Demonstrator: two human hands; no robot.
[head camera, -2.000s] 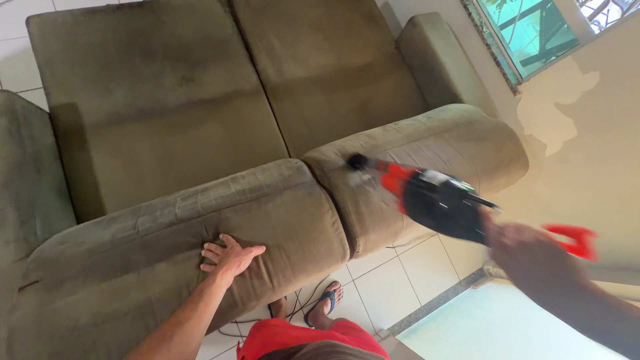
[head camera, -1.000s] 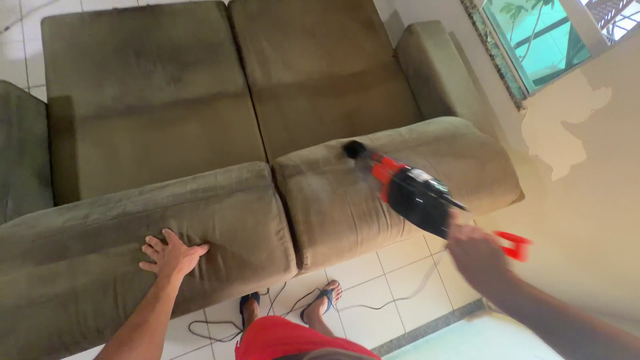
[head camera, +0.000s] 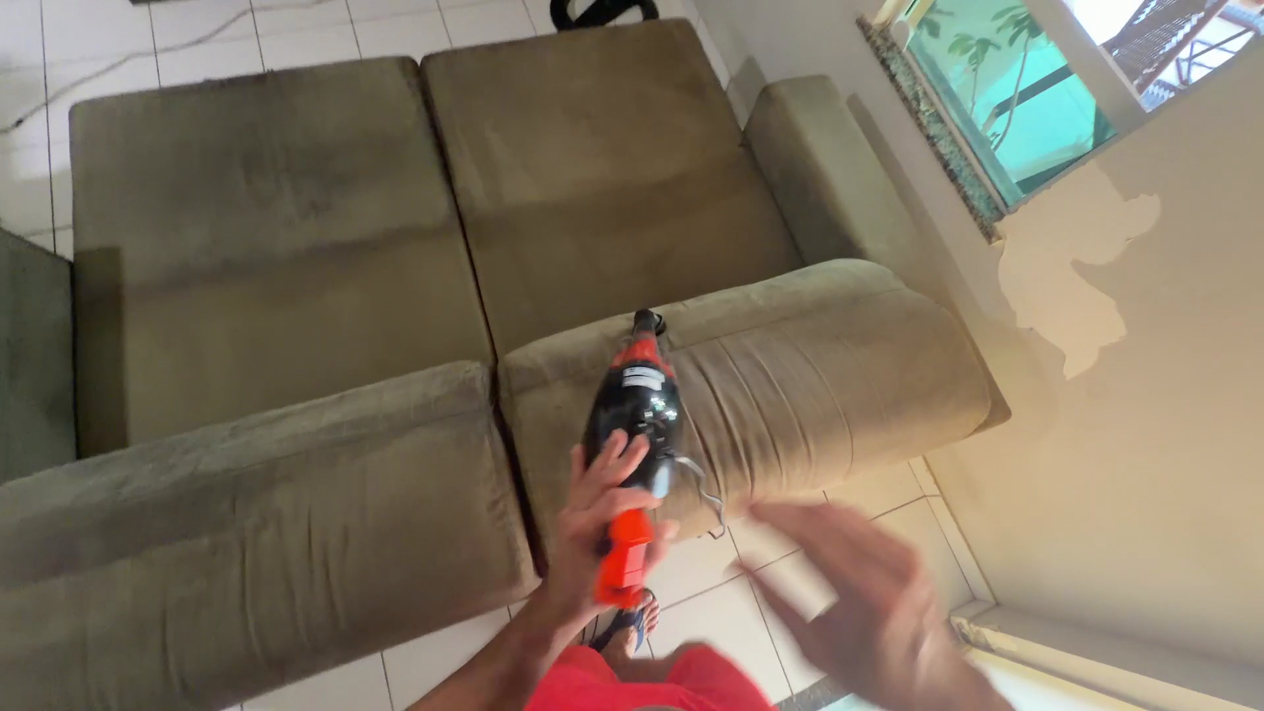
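A black and red handheld vacuum cleaner (head camera: 637, 405) points away from me over the right back cushion (head camera: 790, 365) of a brown fabric sofa. Its dark nozzle tip is at the cushion's top edge. My left hand (head camera: 602, 504) is closed around the vacuum's rear part, beside the red end. To the right of it, blurred, my right hand (head camera: 849, 592) is off the tool, with its fingers apart and nothing in it. The left back cushion (head camera: 267, 523) lies to the left of the gap.
Two wide seat cushions (head camera: 267, 207) spread beyond the backrest. A sofa arm (head camera: 820, 168) stands by the wall at right, under a window (head camera: 1017, 99) with a stone sill. A thin cable (head camera: 128, 64) runs over the white floor tiles at the upper left.
My left hand has left the left back cushion and taken hold of the vacuum. My right hand has let go of it. The vacuum now points more straight ahead.
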